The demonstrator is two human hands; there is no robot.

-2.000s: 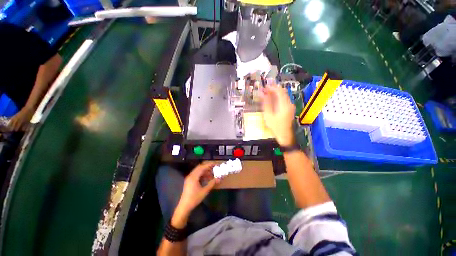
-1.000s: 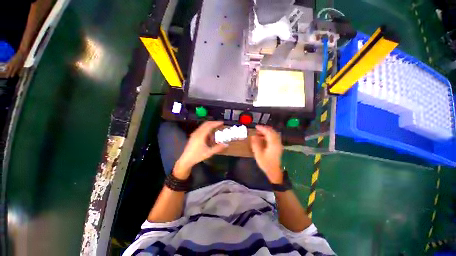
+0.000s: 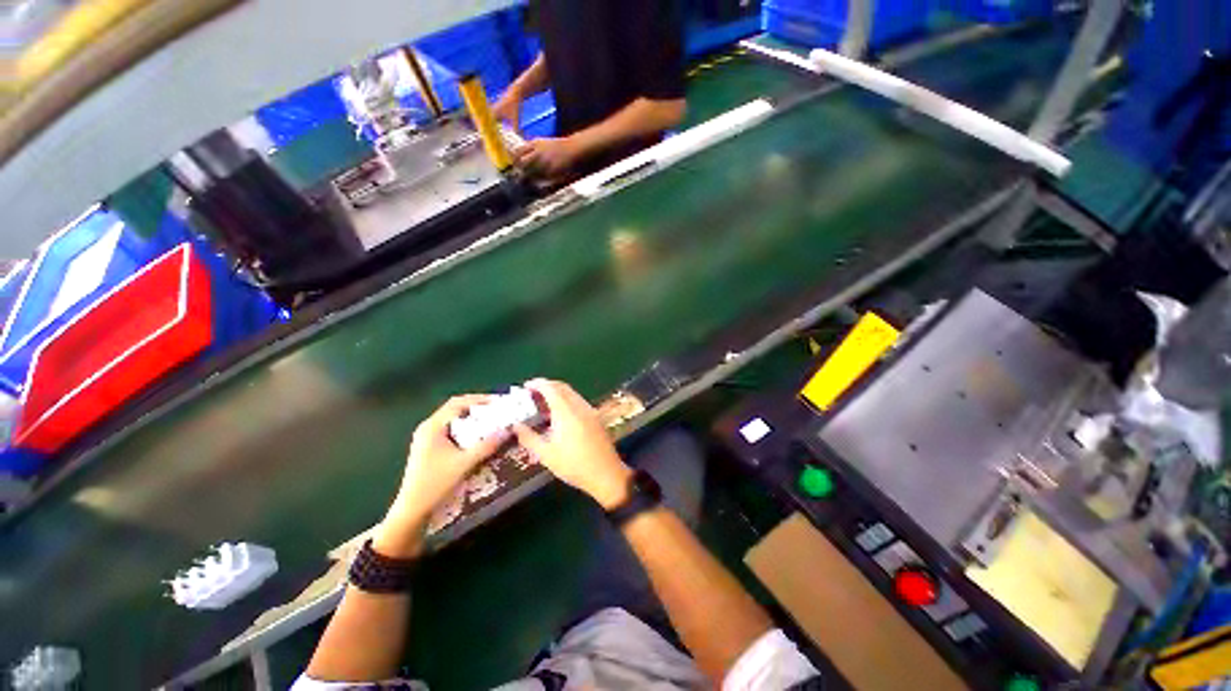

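Note:
A short row of white plastic parts (image 3: pixel 494 417) is held between my two hands at the near edge of the green conveyor belt. My left hand (image 3: pixel 443 456) grips its left end. My right hand (image 3: pixel 560 435) grips its right end. The fingers partly cover the row, so I cannot tell how many parts it has. A spiky white part cluster (image 3: pixel 224 576) lies on the belt at the lower left. Another white cluster (image 3: pixel 46 668) is blurred and cut off near the lower left corner.
The conveyor belt (image 3: pixel 405 351) crosses the view. At right is the machine bed (image 3: pixel 932 392) with green (image 3: pixel 815 481) and red (image 3: pixel 917 586) buttons and a cardboard pad (image 3: pixel 848 607). Across the belt are a person in black (image 3: pixel 614 81), another machine and a red tray (image 3: pixel 122 351).
The view has swung left to the conveyor, so the machine now sits at right. My right hand has closed on the white row, and both hands have moved with it to the belt edge.

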